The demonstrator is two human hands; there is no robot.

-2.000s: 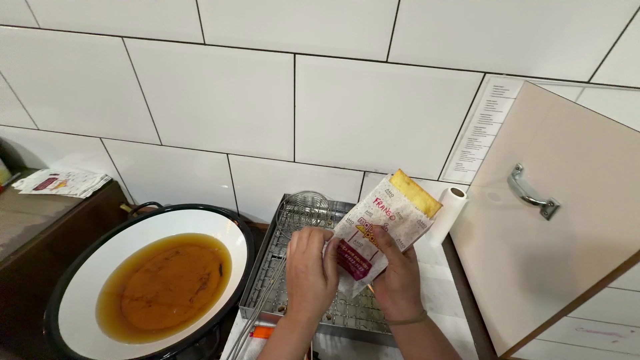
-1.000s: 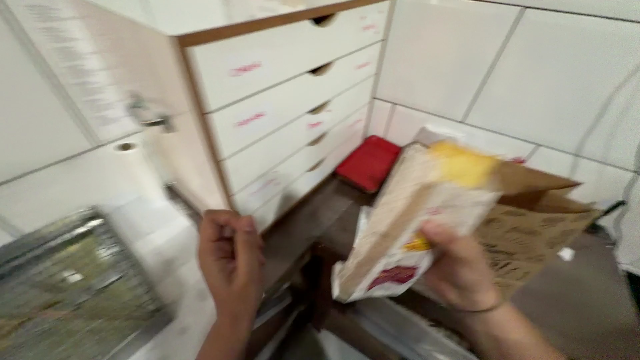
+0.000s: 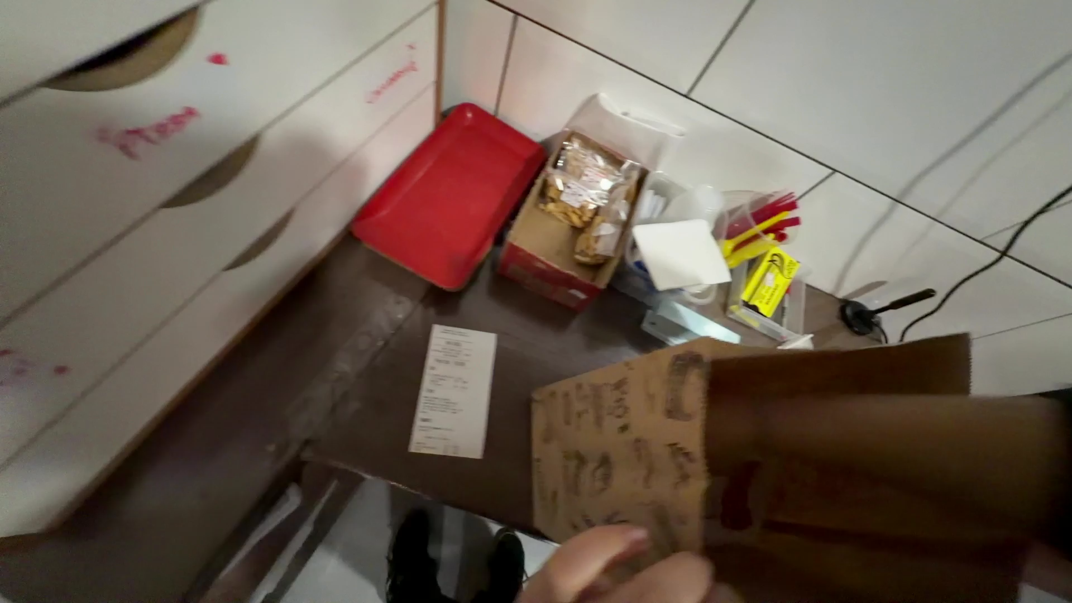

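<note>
A brown printed paper bag (image 3: 620, 444) stands with its mouth open at the lower right, its right part dark and blurred. My left hand (image 3: 628, 569) is at the bottom edge of the view, its fingers closed on the lower side of the bag. At the far right edge, beside the bag, a blurred bit of skin (image 3: 1047, 574) shows, seemingly my right hand or forearm; its fingers are hidden. The white printed packet with the yellow pastry cannot be seen. Left of the bag, a printed paper slip (image 3: 453, 392) lies flat on the dark counter.
Behind the slip lie a red tray (image 3: 452, 197) and a cardboard box (image 3: 553, 243) of wrapped snacks. Napkins (image 3: 682, 254), red and yellow sticks (image 3: 762, 226) and a yellow packet (image 3: 770, 280) sit farther right. White drawers (image 3: 276, 176) rise at left; a black cable (image 3: 971, 268) hangs at right.
The view has swung right to the counter with the paper bag. My left hand, empty one second ago, is now at the bag. The packet in my right hand has gone out of sight.
</note>
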